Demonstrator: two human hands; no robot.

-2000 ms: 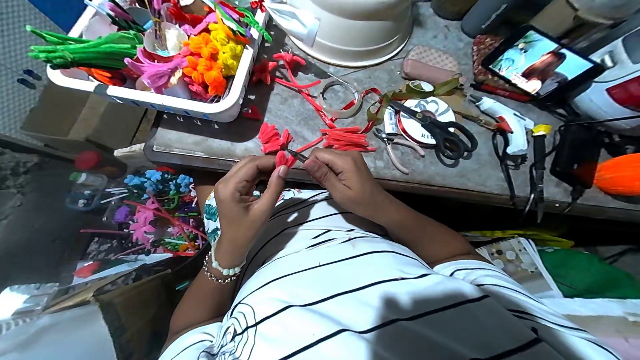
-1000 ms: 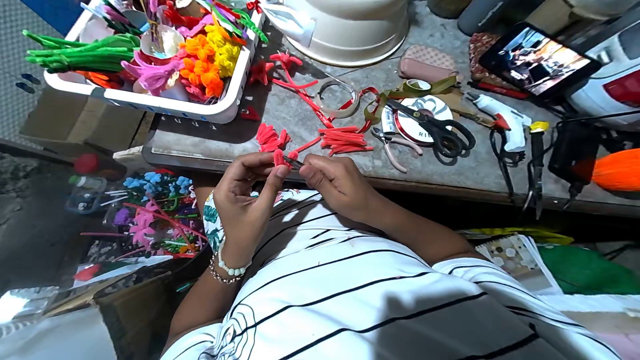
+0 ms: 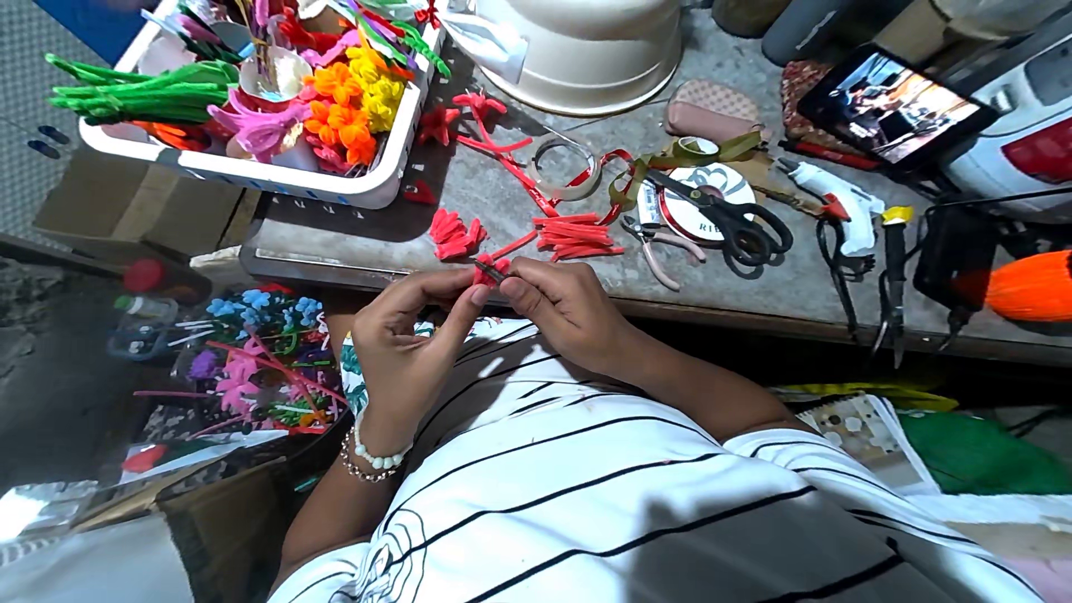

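Between finger and thumb, my left hand (image 3: 419, 335) pinches a small red fuzzy pipe-cleaner piece (image 3: 488, 271) at the table's front edge. My right hand (image 3: 569, 314) grips a thin dark pointed tool, its tip against that piece; its kind cannot be told and its other end is hidden in the hand. Just beyond my left hand lies a small group of bent red pieces (image 3: 457, 234). A pile of short red pipe-cleaner lengths (image 3: 576, 237) lies beyond my right hand, with pliers (image 3: 657, 249) to its right.
At the left stands a white plastic basket (image 3: 394, 172) of pipe-cleaner flowers. Black scissors (image 3: 727, 216), a ribbon spool (image 3: 708, 201), a tape roll (image 3: 565, 167), a glue gun (image 3: 846, 201) and a phone (image 3: 900, 109) occupy the table's right. A white basin (image 3: 586, 59) stands behind.
Both hands stay at the table edge with the red piece between them; the fingers have shifted slightly. The picture on the phone screen has changed.
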